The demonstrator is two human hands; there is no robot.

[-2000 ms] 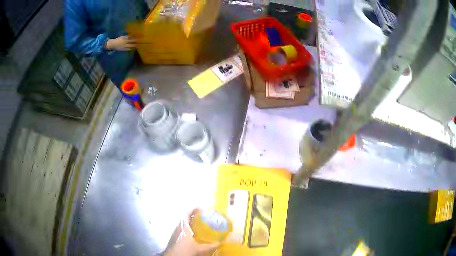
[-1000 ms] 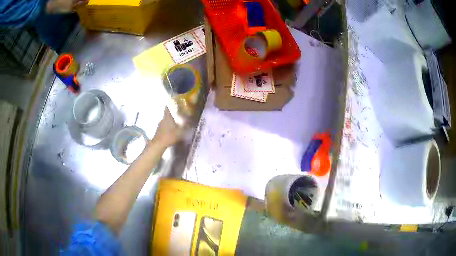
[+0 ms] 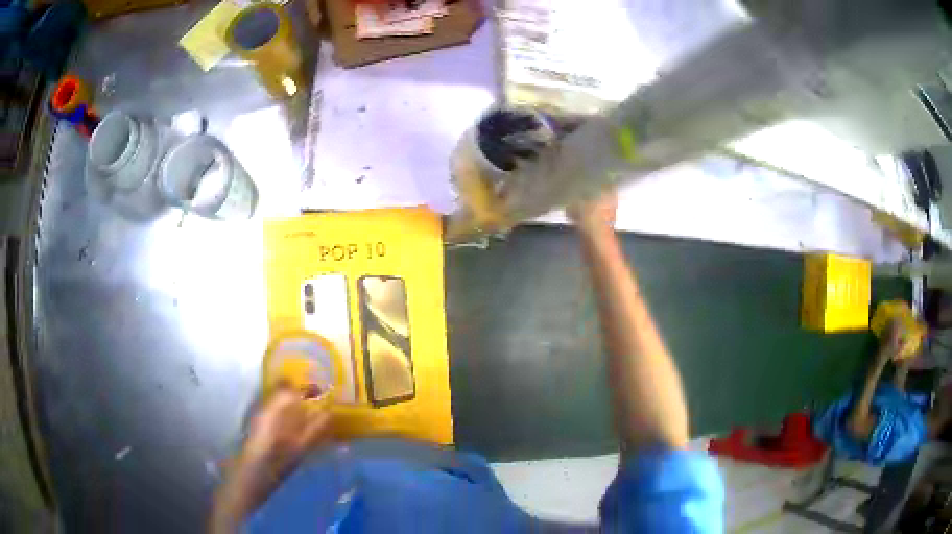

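My left hand (image 3: 282, 426) is at the lower left and holds a yellowish tape roll (image 3: 303, 367) over the lower left part of the orange-yellow POP 10 panel (image 3: 426, 323). The panel lies flat, with two phone pictures on it. My right arm reaches forward over the green bench, and my right hand (image 3: 593, 209) is beside the slanted metal post. Its fingers are blurred and partly hidden by the post, so what it touches cannot be told. A tape roll stack (image 3: 274, 57) stands at the upper left.
Whitish-grey cylinders (image 3: 209, 179) and a tape dispenser (image 3: 71, 96) stand on the metal table (image 3: 125, 344). A holder cup (image 3: 475, 156) is by the post (image 3: 689, 115). A yellow box block (image 3: 835, 292) is on the green bench (image 3: 543, 355). A person's blue sleeves (image 3: 887, 426) show at right.
My left hand has come back from beside the tape stack to the POP 10 panel, now with a roll in it. My right arm has come into view, reaching towards the post. The view has shifted.
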